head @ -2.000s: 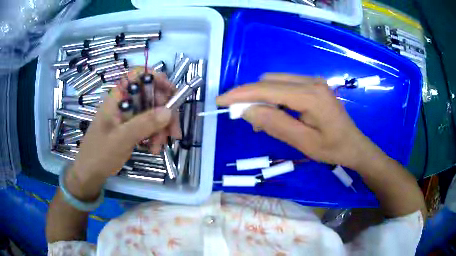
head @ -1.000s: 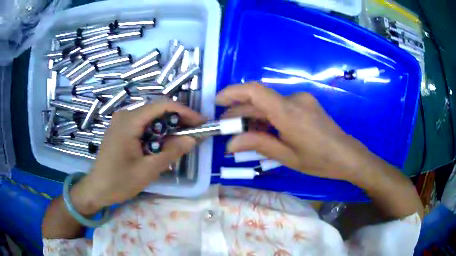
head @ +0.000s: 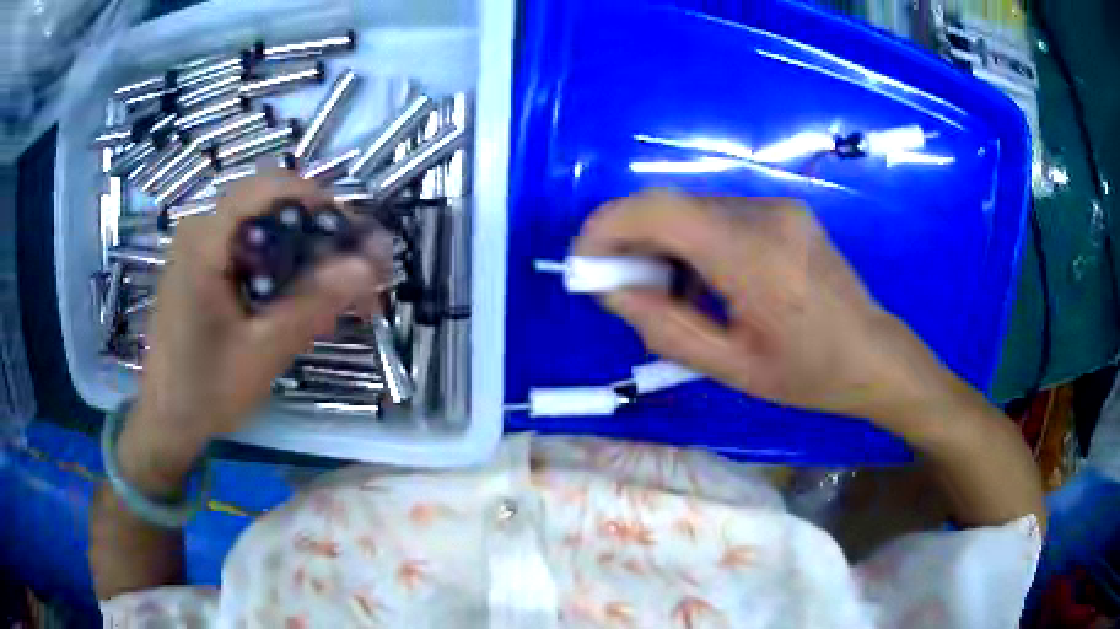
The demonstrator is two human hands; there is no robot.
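My left hand (head: 240, 289) is over the left tray, blurred, closed around several filled tubes (head: 276, 252) whose dark ends face the camera. My right hand (head: 749, 289) is over the blue tray and holds a white core (head: 608, 273) between thumb and fingers. The core lies level, its thin pale rod pointing left toward my left hand, its dark end at my fingers. The core and the tubes are apart. Many silver metal tubes (head: 424, 160) lie in the left tray beneath and around my left hand.
The left tray (head: 494, 221) stands against the blue tray (head: 798, 442). More white cores (head: 571, 402) lie at the blue tray's near edge, and another (head: 903, 141) at its far right. Clear plastic film (head: 49, 62) is at the left rear, a zip bag (head: 983, 37) at the right rear.
A second ago my hands met at a tube with a white core at its end. Now they are apart, my left hand further left, and my right hand holds a core with its rod showing.
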